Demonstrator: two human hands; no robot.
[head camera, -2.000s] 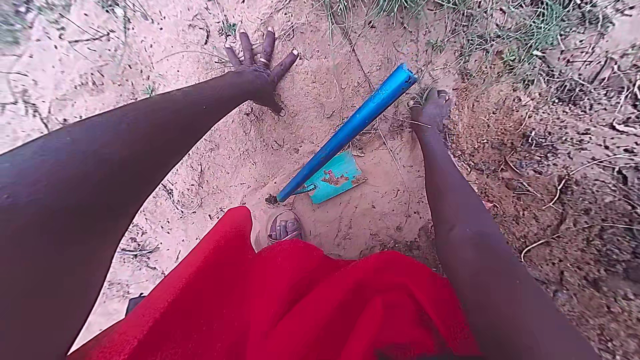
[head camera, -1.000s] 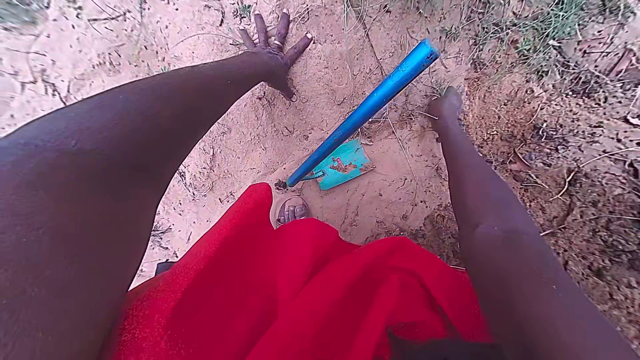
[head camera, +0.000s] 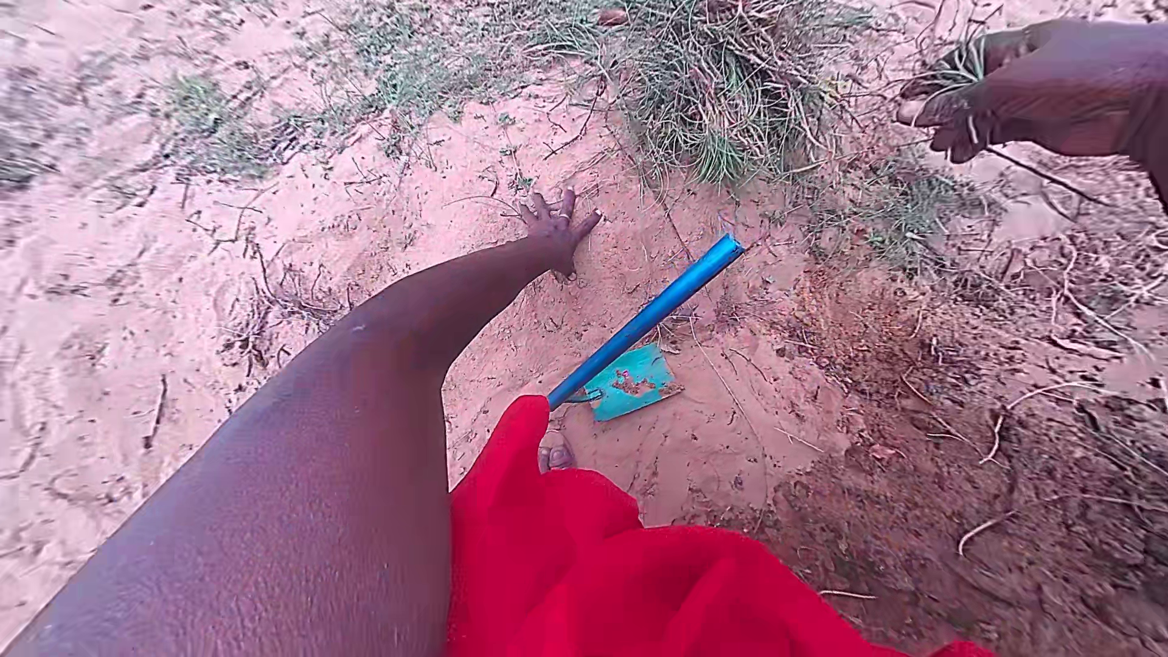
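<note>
My left hand (head camera: 559, 230) rests on sandy ground with its fingers spread and nothing in it. At the upper right, my right hand (head camera: 990, 91) is raised with curled fingers around some grass blades and thin stems (head camera: 965, 62). Between my left hand and the red cloth garment leans a blue tubular handle (head camera: 648, 319). Its lower end is hidden by the garment. A turquoise metal hoe blade (head camera: 634, 383), smeared with reddish soil, lies just beside the handle on the sand.
A thick tuft of grass (head camera: 730, 100) grows at the top, between my hands. Dark, disturbed soil with roots (head camera: 940, 438) spreads on the right. The toes of a foot (head camera: 555, 454) show beside the red garment (head camera: 639, 584). Sparse weeds stand at the upper left.
My right hand has moved from low beside the handle's top end out to the upper right, and now has grass in it. My left hand stays on the sand. The view has shifted.
</note>
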